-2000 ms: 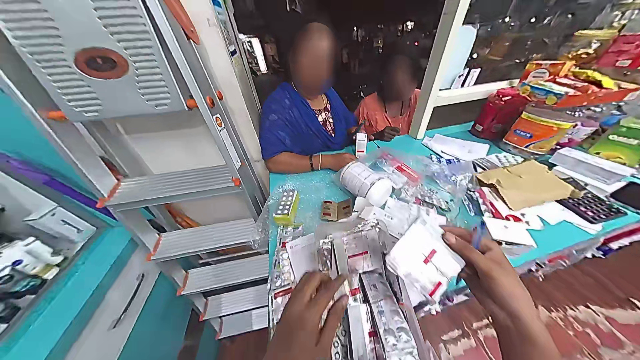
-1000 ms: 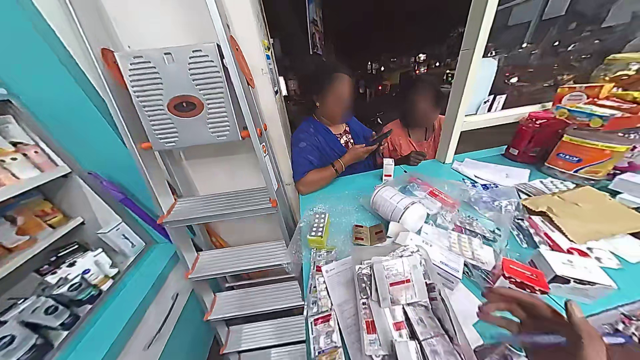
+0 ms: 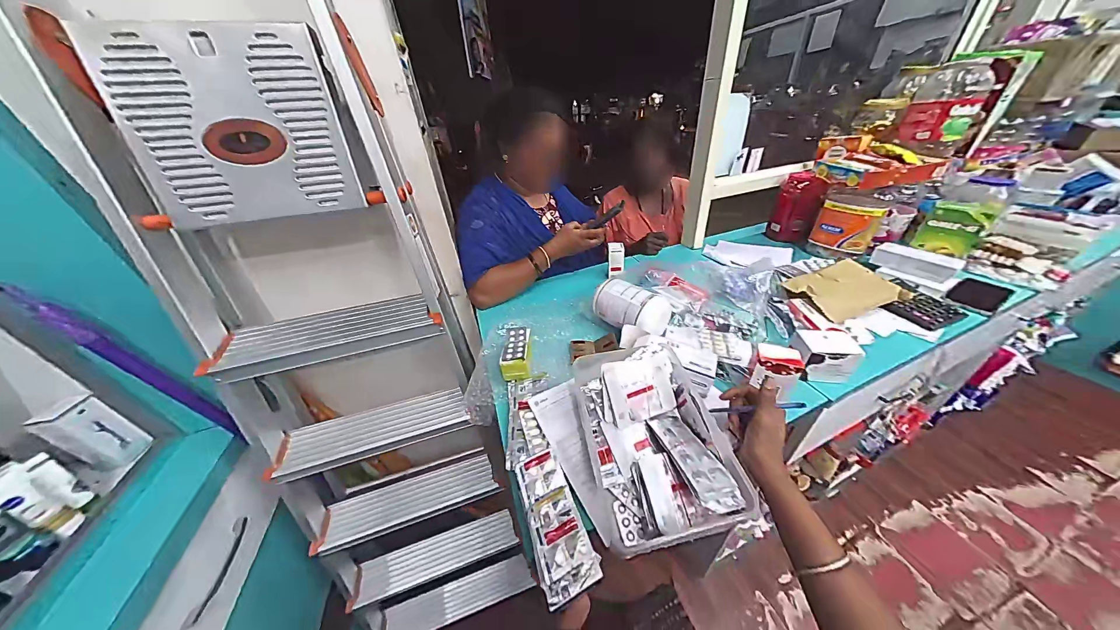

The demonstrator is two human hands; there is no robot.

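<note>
My right hand (image 3: pixel 759 429) holds a blue pen (image 3: pixel 792 406) and grips a small red-and-white carton (image 3: pixel 777 363) at the right of a clear plastic tray (image 3: pixel 691 535). The tray is heaped with foil blister packs (image 3: pixel 696 464) and white-and-red medicine packets (image 3: pixel 636 391). Left of the tray lie a printed paper sheet (image 3: pixel 560 420) and a row of blister strips (image 3: pixel 553 529) along the counter edge. A white tub (image 3: pixel 632 305) lies on its side behind the tray, near a yellow pack with a blister strip (image 3: pixel 516 353). My left hand is not seen.
An aluminium stepladder (image 3: pixel 337 337) stands left of the turquoise counter (image 3: pixel 560 306). Two people sit across it, one holding a phone (image 3: pixel 605 214). A brown envelope (image 3: pixel 842 290), a calculator (image 3: pixel 926 310), a white box (image 3: pixel 827 354) and snack jars (image 3: pixel 845 226) are on the right.
Two seconds ago both hands were over the packs, the right holding white-and-red packets. Those packets now lie in the tray, my left hand has left the view, and my right hand has taken hold of the carton.
</note>
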